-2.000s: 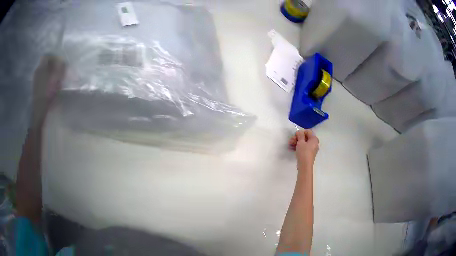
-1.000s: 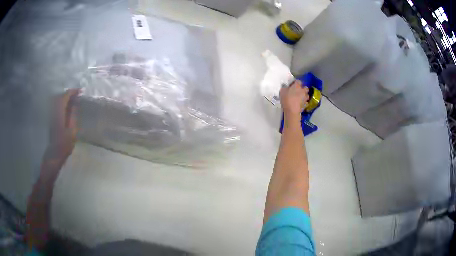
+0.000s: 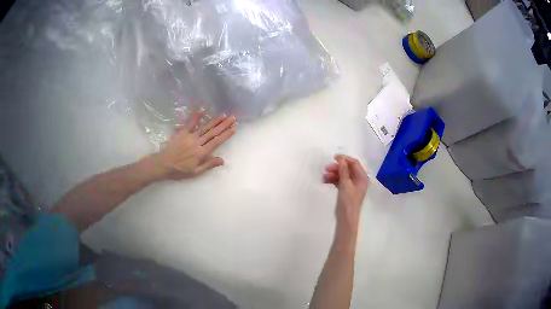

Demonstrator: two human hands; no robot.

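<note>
A clear, crinkled polybag (image 3: pixel 241 66) with a pale grey item inside lies at the upper left and middle, cut off by the top edge. My left hand (image 3: pixel 198 148) is open, palm down, with fingers spread on the bag's near edge. My right hand (image 3: pixel 345 171) is over the table, right of the bag and apart from it. Its fingers are pinched on what looks like a clear tape strip (image 3: pixel 341 150), faint and blurred. The blue tape dispenser (image 3: pixel 399 158) with its yellow roll stands just right of this hand.
White barcode sticker sheets (image 3: pixel 388 108) lie against the dispenser's left side. A blue and yellow tape roll (image 3: pixel 418 47) lies beyond them. Pale grey wrapped blocks (image 3: pixel 477 78) stand along the right, another block (image 3: pixel 498 265) at the lower right. A shiny clear bundle (image 3: pixel 399 8) is at the top.
My right hand has come back from the dispenser towards the middle. My left hand has moved right and spread flat on the bag. The bag lies turned and farther away, its white label out of view.
</note>
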